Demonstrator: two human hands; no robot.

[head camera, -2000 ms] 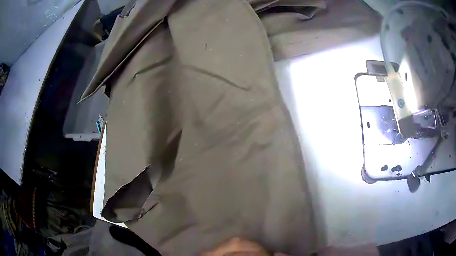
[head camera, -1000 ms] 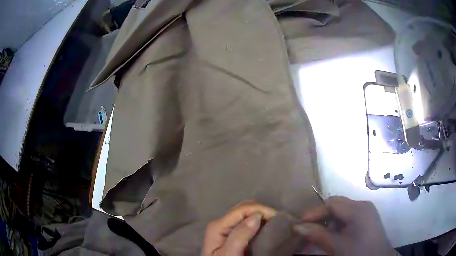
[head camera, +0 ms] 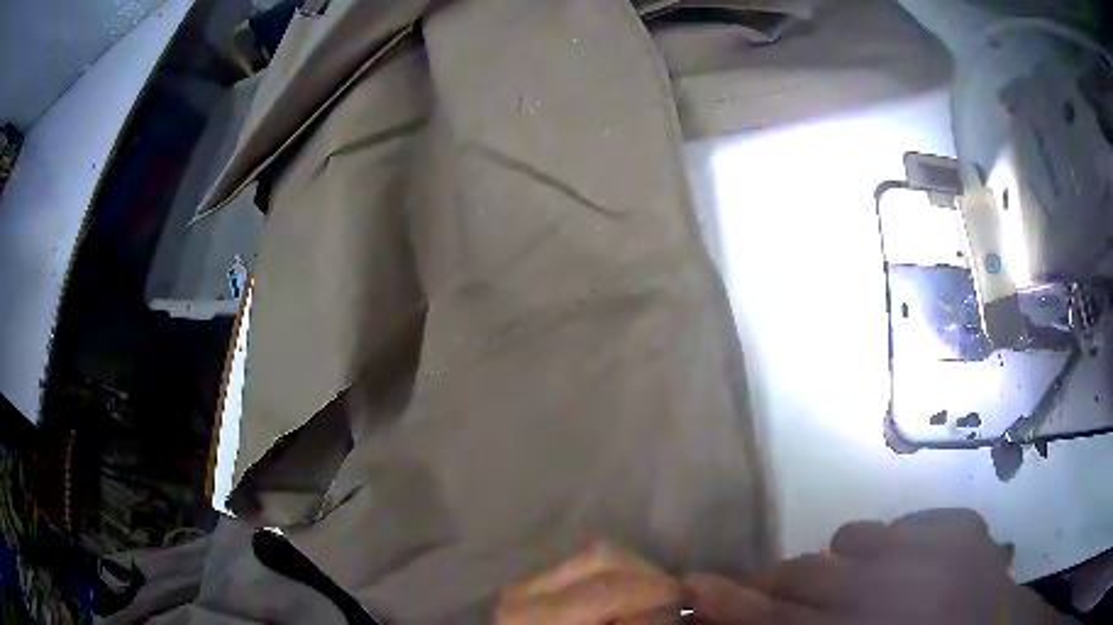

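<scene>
The brown-khaki garment (head camera: 549,293) lies spread over the table left of the machine, its near end running to the bottom edge of the picture. My left hand (head camera: 592,588) is at the bottom edge, partly cut off, on the garment's near end with its fingers bent. My right hand (head camera: 891,574) is just right of it, blurred, its fingers pointing left towards my left fingertips. A tiny white spot shows between the hands. What the fingertips pinch cannot be made out.
The off-white machine head (head camera: 1037,159) stands at the upper right. Its needle plate (head camera: 940,311) and the flat attachment with a blue mark (head camera: 991,263) lie below it. A grey bin (head camera: 195,263) is left of the table (head camera: 806,366). Another white surface (head camera: 86,183) is at far left.
Both hands came into view from below; only a bit of skin showed two seconds ago. Since one second ago they have moved lower. The whole view has shifted slightly.
</scene>
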